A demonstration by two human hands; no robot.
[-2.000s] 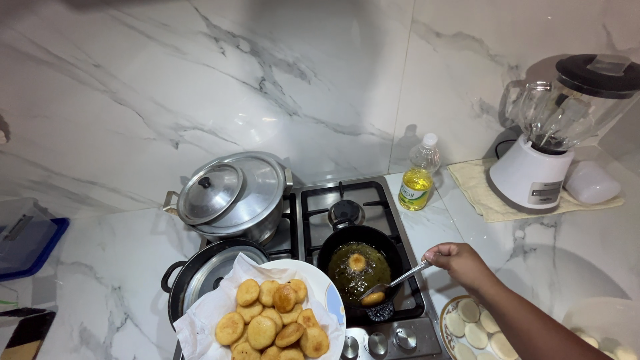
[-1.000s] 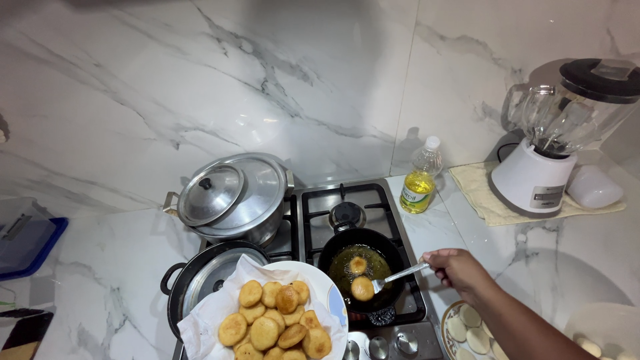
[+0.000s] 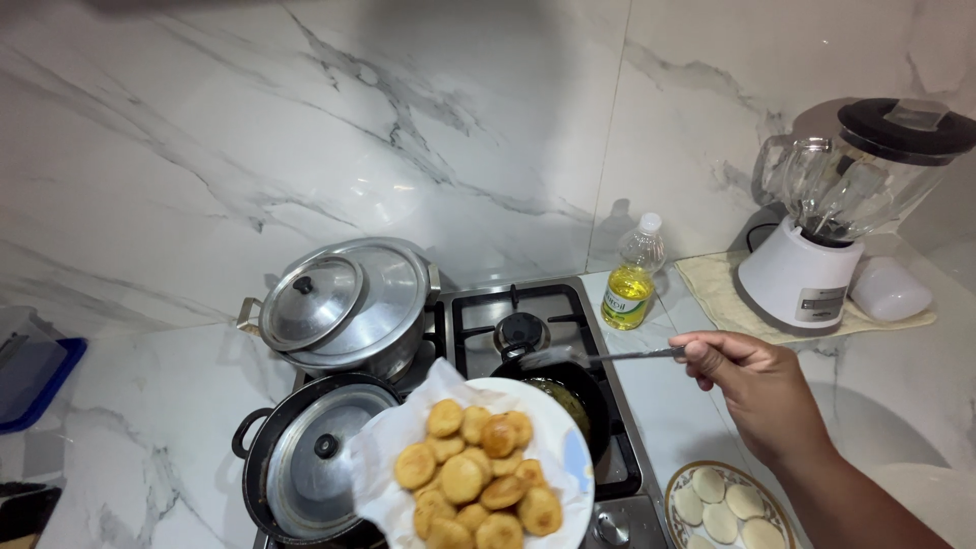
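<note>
My right hand (image 3: 751, 385) grips the handle of a metal fork (image 3: 610, 355), whose blurred head is above the back of a small black frying pan (image 3: 598, 408) with oil in it. A white plate (image 3: 568, 450) lined with a paper towel (image 3: 374, 465) and heaped with golden fried dough rounds (image 3: 461, 479) covers the front part of the pan. My left hand is not in view, and what bears the plate is hidden. Pale raw dough rounds (image 3: 720, 522) lie on a gold-patterned plate (image 3: 671, 499) below my right hand.
Left on the gas stove (image 3: 576, 284) are a lidded aluminium pot (image 3: 389, 305) and a black pan (image 3: 255, 488) with a metal lid. An oil bottle (image 3: 629, 293) stands behind my hand, and a blender (image 3: 797, 274) on a cloth (image 3: 705, 282). A blue-rimmed plastic container (image 3: 69, 374) lies far left.
The fork has lifted from the oil and moved toward the back of the pan. The plate of fried rounds has moved right, over the pan's front. The rounds seen in the oil are no longer visible there.
</note>
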